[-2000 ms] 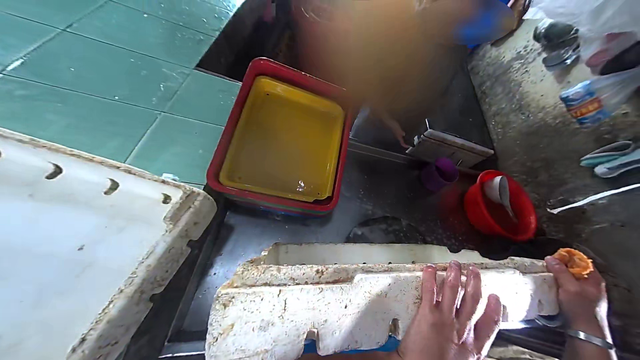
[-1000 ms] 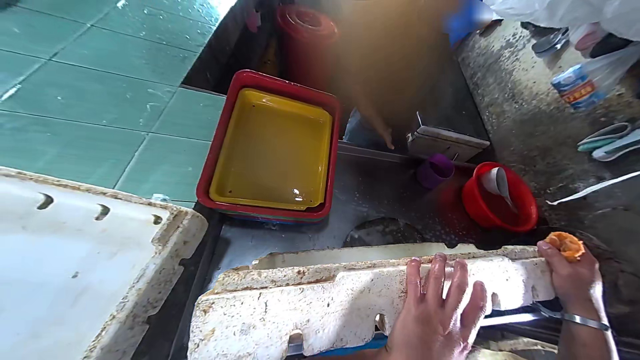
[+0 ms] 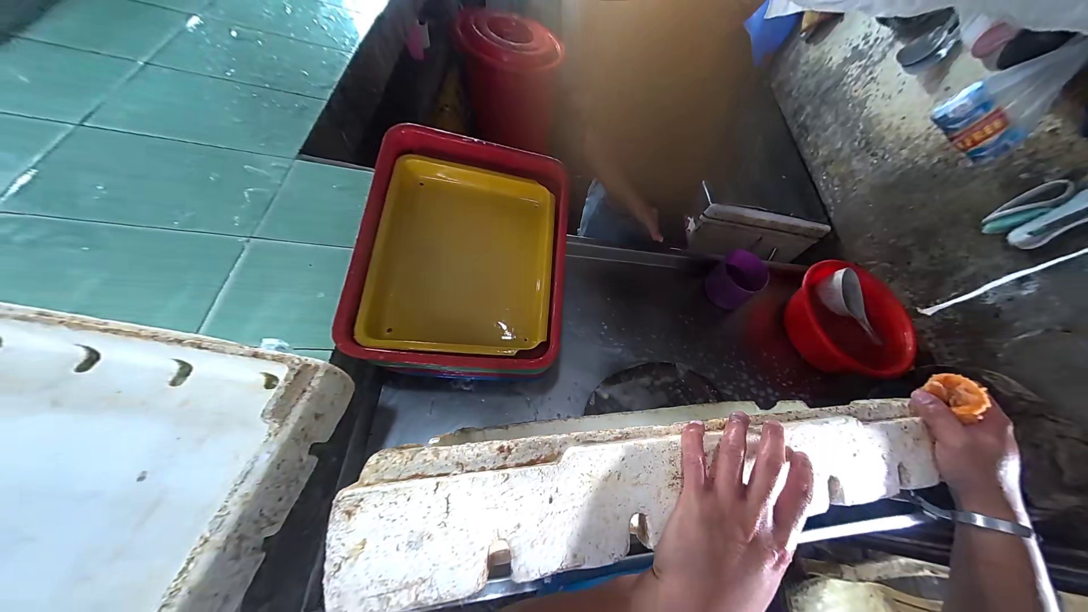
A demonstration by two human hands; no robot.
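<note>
A worn white plastic crate or tray (image 3: 510, 501) stands tilted in front of me, its stained side facing up. My left hand (image 3: 731, 510) lies on that side with fingers spread and fingertips near its upper edge. At the crate's right end, my right hand (image 3: 969, 442) is closed round an orange scrubbing pad (image 3: 959, 396), resting against the corner. A metal band circles the right wrist. The crate's inside is mostly hidden.
A similar white tray (image 3: 127, 459) lies at left. Beyond the crate are a red basin (image 3: 340, 314) holding a yellow tray (image 3: 459, 255), a purple cup (image 3: 737, 279), and a red bowl (image 3: 799, 327) with a white scoop (image 3: 843, 294). A person's hand (image 3: 650, 223) shows farther back, near a red lidded bin (image 3: 510, 76).
The view has shifted slightly, bringing the red lidded bin into sight since the oldest frame. Both hands remain at the crate, the orange pad still in my right hand.
</note>
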